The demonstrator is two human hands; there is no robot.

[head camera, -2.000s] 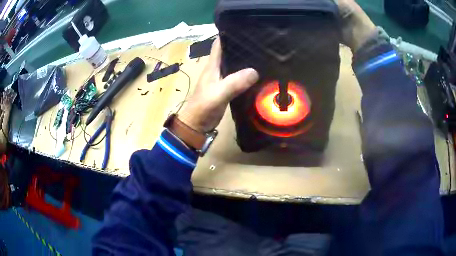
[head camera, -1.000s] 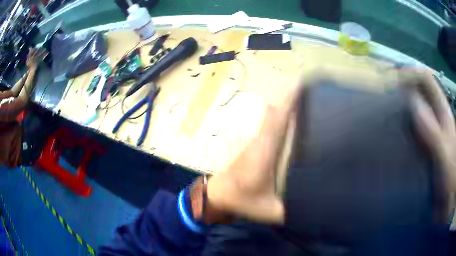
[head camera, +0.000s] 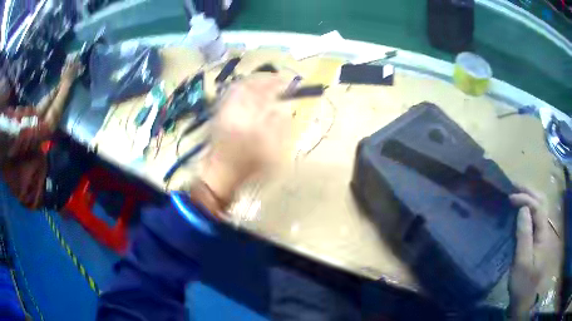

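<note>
The black speaker cabinet [head camera: 433, 200] lies tilted across the bench at the right, its face with a long recessed slot and a round hole turned up. My right hand [head camera: 530, 247] holds its right edge, fingers on the rim. My left hand [head camera: 248, 128] is off the cabinet, over the tools on the left, and strongly blurred; whether it holds anything cannot be told. A blue handle of the pliers [head camera: 184, 163] shows beside it. The black microphone is mostly hidden behind my left hand.
Green boards and wires [head camera: 182, 100] and a plastic bag [head camera: 125, 74] lie at the left. A flat black piece [head camera: 365, 74] and yellow tape roll [head camera: 472, 74] are at the back. A round speaker driver [head camera: 560, 135] is at far right. Another person's arm [head camera: 59, 94] shows at far left.
The cabinet has gone from being held up in both hands, its glowing ring in view, to lying on the bench. My left hand has let go and moved left over the tools.
</note>
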